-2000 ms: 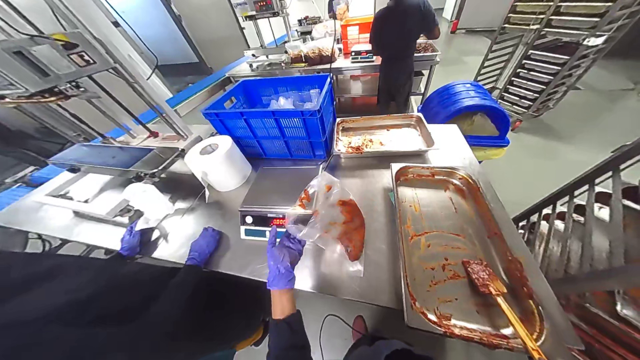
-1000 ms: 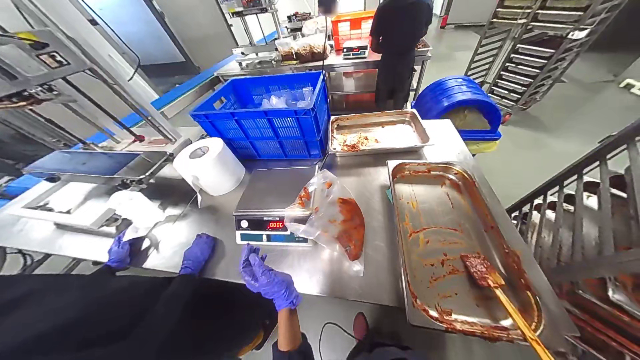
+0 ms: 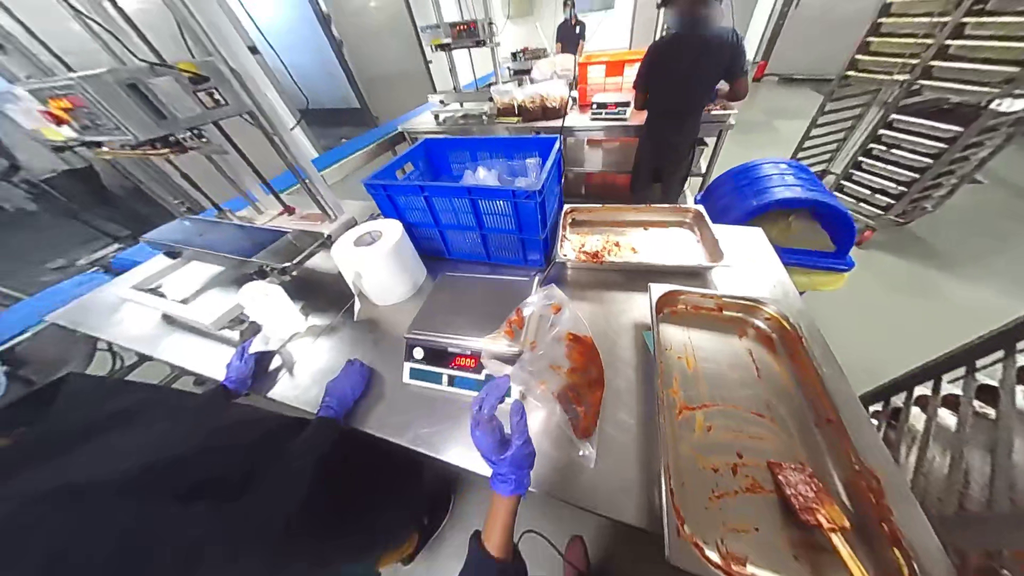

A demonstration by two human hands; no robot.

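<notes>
My left hand (image 3: 504,440), in a purple glove, is raised at the front of the bench with thumb and fingers apart and nothing between them. Just behind and right of it, a clear plastic bag (image 3: 552,364) with reddish-brown sauced food (image 3: 582,384) lies partly on a digital scale (image 3: 472,308) and partly on the steel bench; whether the fingertips touch the bag is unclear. The scale's red display is lit. On the right, a sauce-smeared steel tray (image 3: 720,408) holds a sauce-covered spatula (image 3: 804,492). My right hand is not in view.
A co-worker's gloved hands (image 3: 344,388) rest at the bench's left, near a white paper roll (image 3: 380,262). Behind stand a blue crate (image 3: 464,208) with clear bags and a shallow steel tray (image 3: 640,236). Blue tubs (image 3: 780,200) and a tray rack stand right. Another person works farther back.
My left hand has moved from the scale's front edge toward the bench's front, then right, nearer the bag's left side. Its fingers are now spread. The bag lies in much the same place.
</notes>
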